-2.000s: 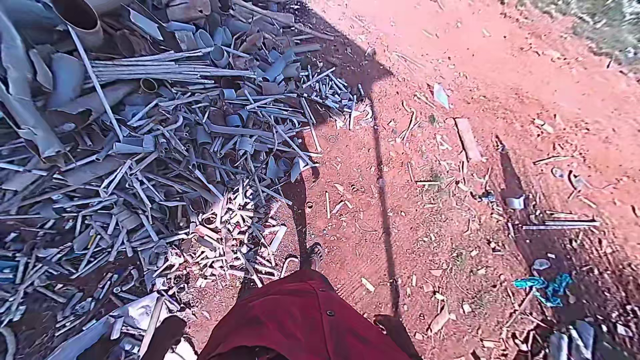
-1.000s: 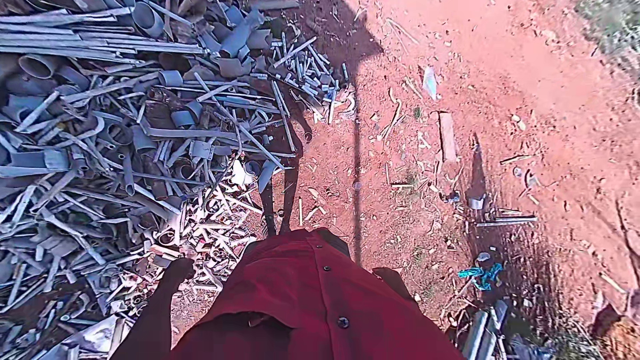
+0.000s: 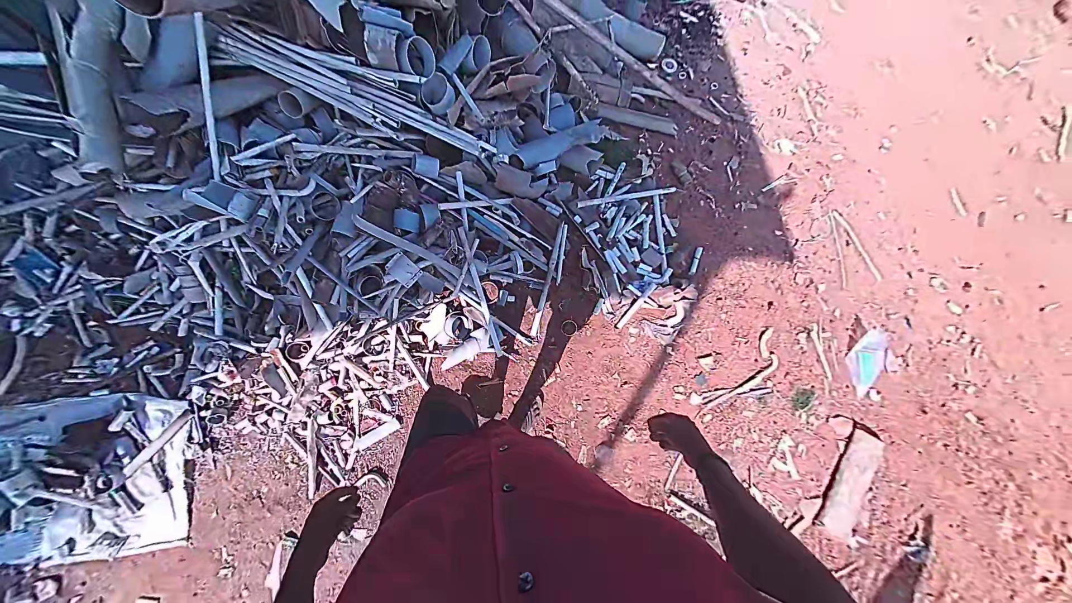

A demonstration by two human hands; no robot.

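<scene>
My left hand (image 3: 333, 512) hangs at the lower left beside my red buttoned shirt (image 3: 536, 528), its fingers loosely curled. A short curved pale piece shows just past its fingertips; whether the hand touches it cannot be told. My right hand (image 3: 677, 435) is to the right of the shirt, over the red soil, with fingers curled and no object visible in it. Ahead and to the left lies a big heap of plastic pipe offcuts (image 3: 402, 268), partly in shade. Smaller sunlit white scraps (image 3: 335, 385) lie between the heap and my left hand.
A white sack (image 3: 159, 502) with pipe pieces lies at the lower left. Long thin pipes (image 3: 352, 88) rest across the heap's top. On the right are a flat slab (image 3: 854, 481), a pale plastic scrap (image 3: 869, 360) and scattered bits on red soil (image 3: 946, 276).
My right hand has come into view at the right of the shirt. My left hand now shows lower beside the shirt. The view has shifted, bringing the white sack more fully into sight.
</scene>
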